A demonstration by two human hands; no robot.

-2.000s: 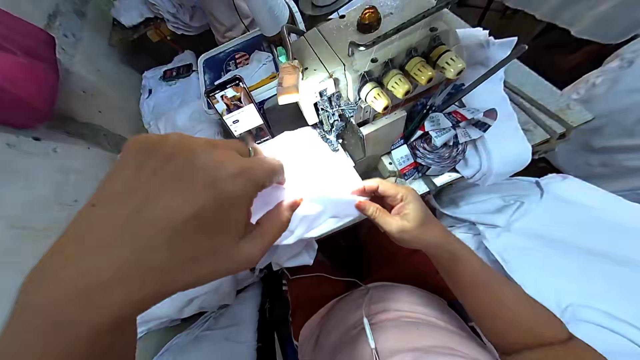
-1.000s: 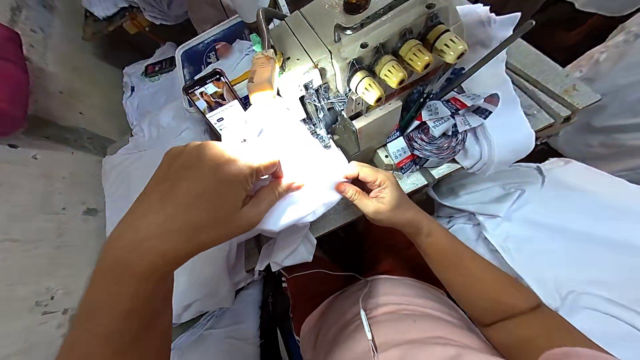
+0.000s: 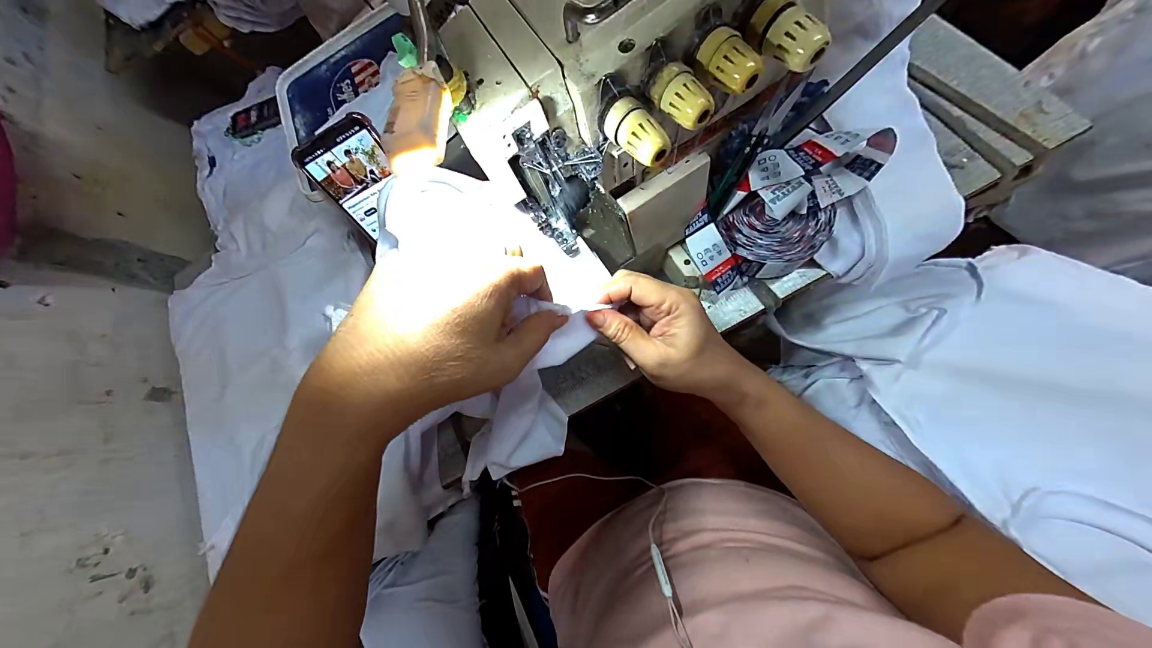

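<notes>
White fabric point(image 3: 531, 432) lies bunched over the near edge of an industrial sewing machine point(image 3: 504, 54), in front of the presser foot area point(image 3: 558, 184). My left hand point(image 3: 441, 324) pinches the cloth between thumb and fingers, brightly lit by the machine lamp point(image 3: 417, 117). Just right of it, my right hand point(image 3: 661, 328) pinches the cloth's edge with thumb and index finger. The fingertips of both hands are close together. Glare hides part of the fabric beyond my left hand.
Yellow tension dials point(image 3: 681, 94) line the machine. A roll of printed labels point(image 3: 778, 229) sits to their right. A smartphone point(image 3: 346, 171) leans by a blue-and-white tray point(image 3: 315, 85) at the left. White cloth pieces point(image 3: 261, 315) hang left, and more white garments point(image 3: 999, 360) lie right.
The cloth, spread flat between my hands two seconds ago, is now more gathered. My left hand has drawn back from the camera, and both hands still pinch the fabric.
</notes>
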